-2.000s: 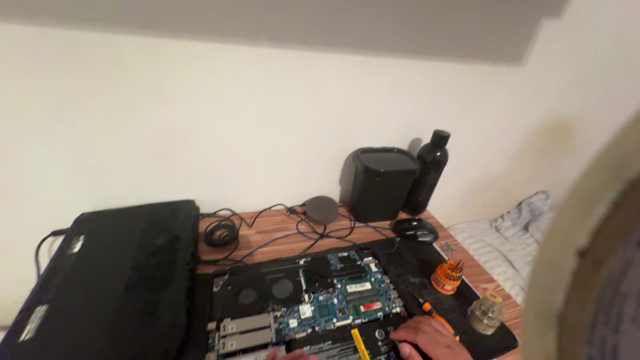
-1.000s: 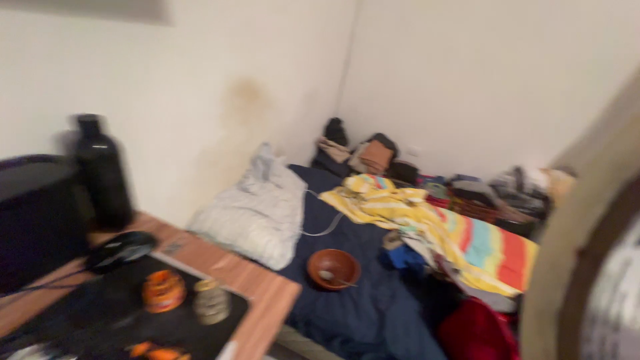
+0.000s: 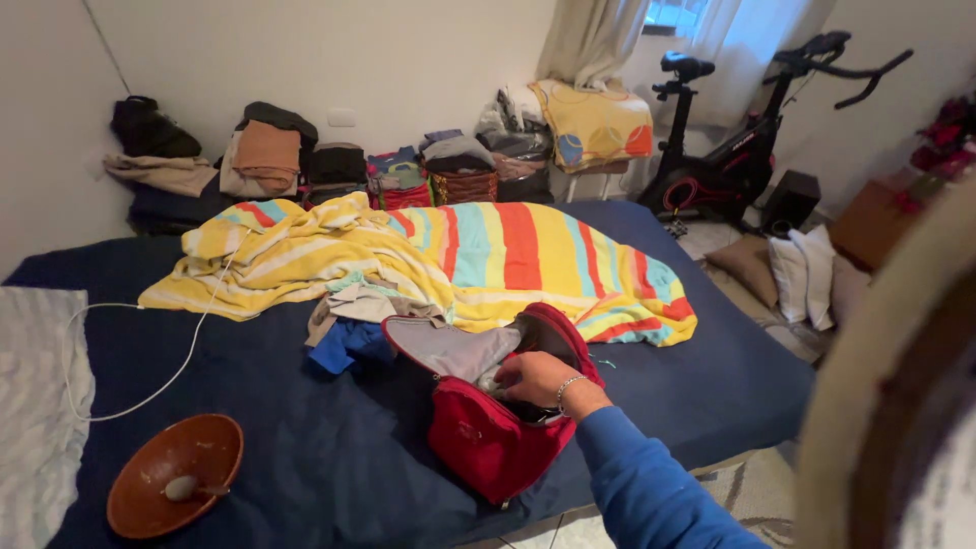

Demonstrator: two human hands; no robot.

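Note:
A red zippered bag [image 3: 496, 435] lies on the dark blue bed sheet, its grey-lined flap folded back to the left. My right hand [image 3: 537, 379], with a chain bracelet at the wrist and a blue sleeve, reaches into the bag's mouth. Its fingertips are at a pale item [image 3: 490, 379] inside; whether they grip it cannot be told. A blue cloth [image 3: 351, 345] and crumpled beige garments [image 3: 362, 303] lie left of the bag. Behind it a striped towel [image 3: 488, 248] is spread. My left hand is out of view.
On the bed's left are a brown bowl [image 3: 149, 465] with a spoon-like utensil, a white cable [image 3: 187, 362] and a pale pillow [image 3: 38, 381]. Folded clothes [image 3: 267, 156] stand along the wall. An exercise bike [image 3: 717, 164] is at the back right. A blurred round edge blocks the right side.
The view has swung right from the desk to the bed. My right hand, at the opened laptop two seconds ago, is now in the red bag.

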